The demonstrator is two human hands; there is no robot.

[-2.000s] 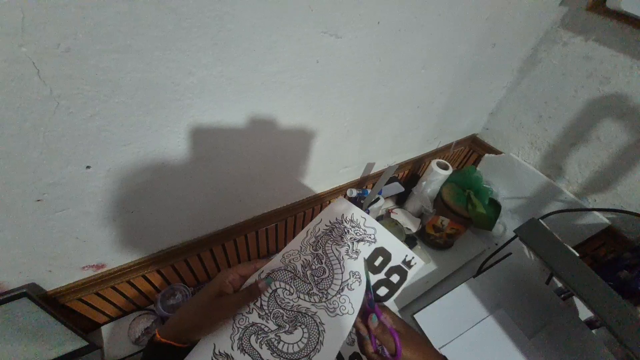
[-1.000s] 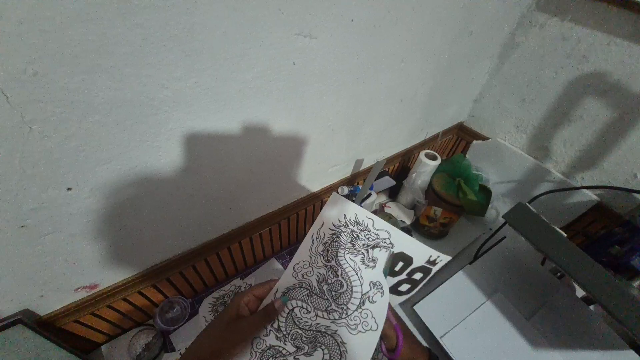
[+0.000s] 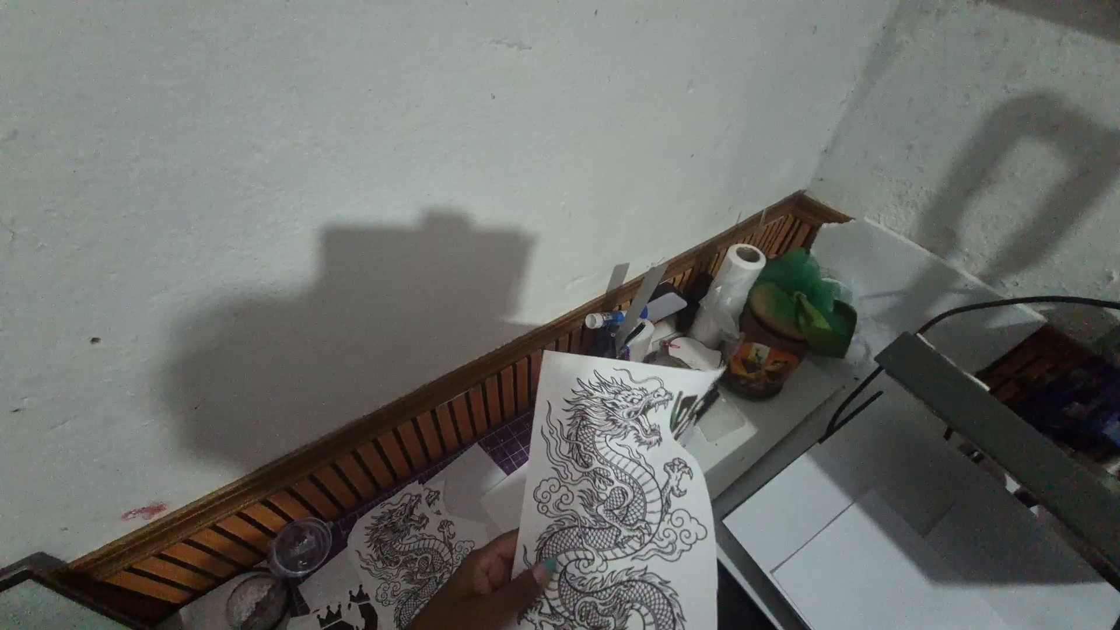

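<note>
A sheet of white paper printed with a black line-art dragon (image 3: 604, 490) is pinched at its left edge by my left hand (image 3: 494, 582), the thumb lying over the print. Its right edge is cut close to the dragon's mouth and claw. My right hand and the purple-handled scissors are out of view. Left of my left hand, a second, cut-out dragon print (image 3: 411, 547) lies on the work surface, with black crown shapes on paper (image 3: 346, 612) below it.
Behind the sheet stand a white roll (image 3: 735, 280), a decorated pot with green netting (image 3: 766, 359) and a glue stick (image 3: 604, 320). A grey-framed machine with white sheets (image 3: 857, 525) is at right. Clear round containers (image 3: 300, 547) sit at lower left, by the slatted trim (image 3: 420, 437).
My right hand, seen earlier with the purple-handled scissors, has gone out of view. The printed sheet with the number and crown no longer shows behind the dragon sheet.
</note>
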